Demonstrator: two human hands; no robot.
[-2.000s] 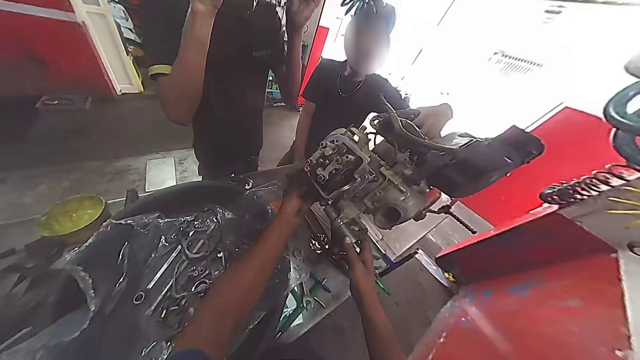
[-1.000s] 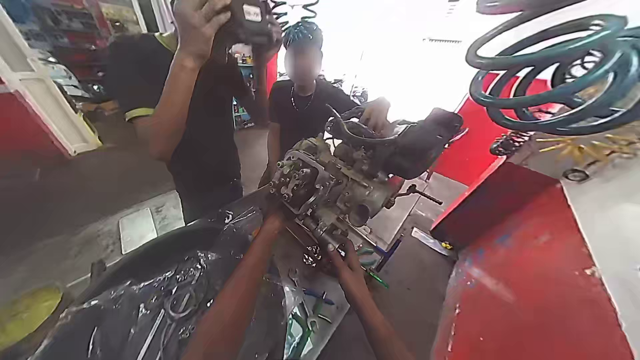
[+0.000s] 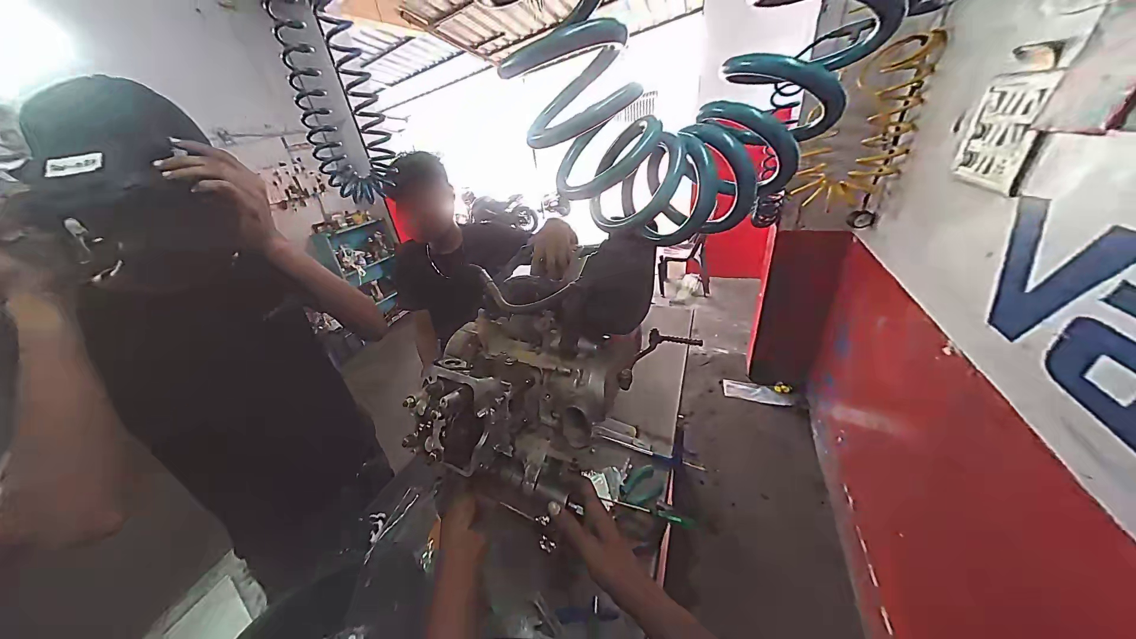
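A small motor engine (image 3: 524,382) with a bare metal casing fills the middle of the view, its cylinder head side toward the lower left. My left hand (image 3: 461,515) is at the underside of that end, its fingers mostly hidden by the casing. Against a dark metal cylinder (image 3: 532,484) low on the engine, probably the starter motor, rests my right hand (image 3: 590,519), thumb near the cylinder's end. A kick-type lever (image 3: 670,340) sticks out at the right. Whether either hand grips firmly is hard to tell.
One person (image 3: 222,417) stands close at the left with a raised hand; another person (image 3: 444,257) is behind the engine, a hand on its top. Coiled teal air hoses (image 3: 674,177) hang above. Screwdrivers (image 3: 652,510) lie on the bench. A red-and-white wall (image 3: 958,426) runs along the right.
The view has swung up and to the right, bringing more hose and wall into sight. Both my hands stay at the engine's lower side.
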